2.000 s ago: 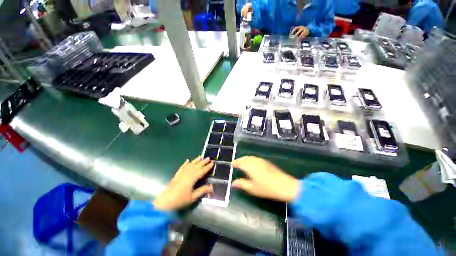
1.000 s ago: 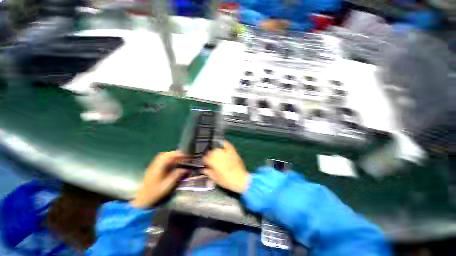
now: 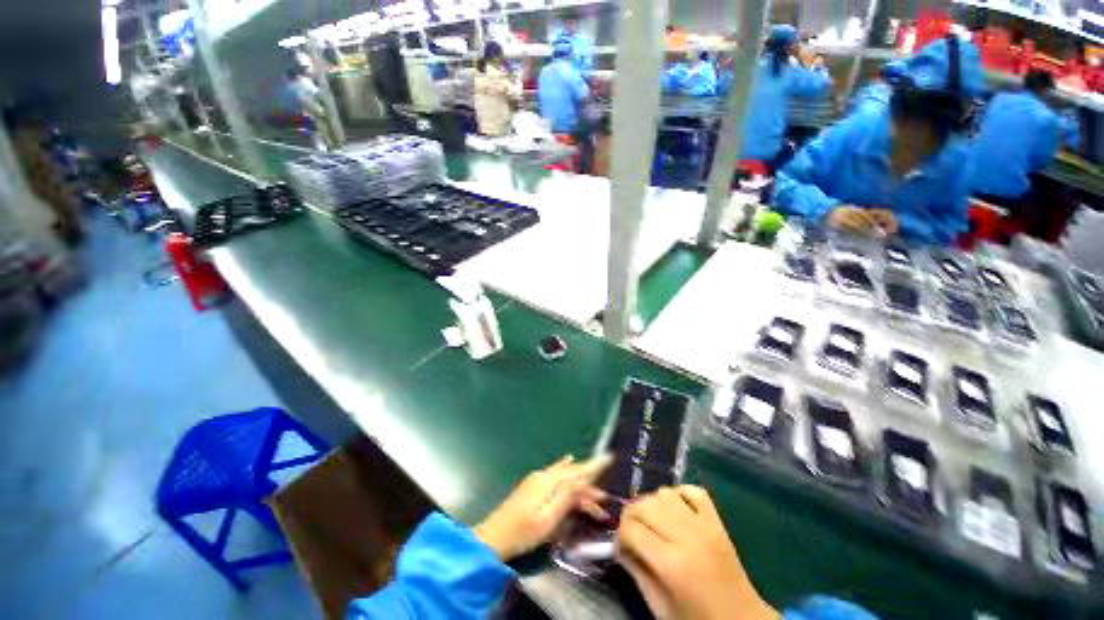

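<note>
A film sheet [image 3: 650, 424] with dark rectangles and small yellow-white logos lies on the green bench in front of me. My left hand [image 3: 551, 503] is at its left edge, fingers bent over its lower part. My right hand [image 3: 678, 539] is at its lower right, fingers curled close to the left fingertips. The lower end of the sheet is partly hidden by my hands, and whether the fingers pinch it is unclear. A clear blister tray [image 3: 793, 491] with dark phones bearing white labels stands to the right of the sheet.
A white device [image 3: 476, 325] and a small dark square object [image 3: 552, 348] lie left of the sheet. Black trays [image 3: 436, 224] and stacked clear trays [image 3: 369, 172] are at the back left. A blue stool [image 3: 236, 466] stands on the floor. A person [image 3: 896, 158] in blue sits opposite.
The view has turned left and up, showing more of the line and aisle. My hands have stayed at the sheet's lower end, now closer together.
</note>
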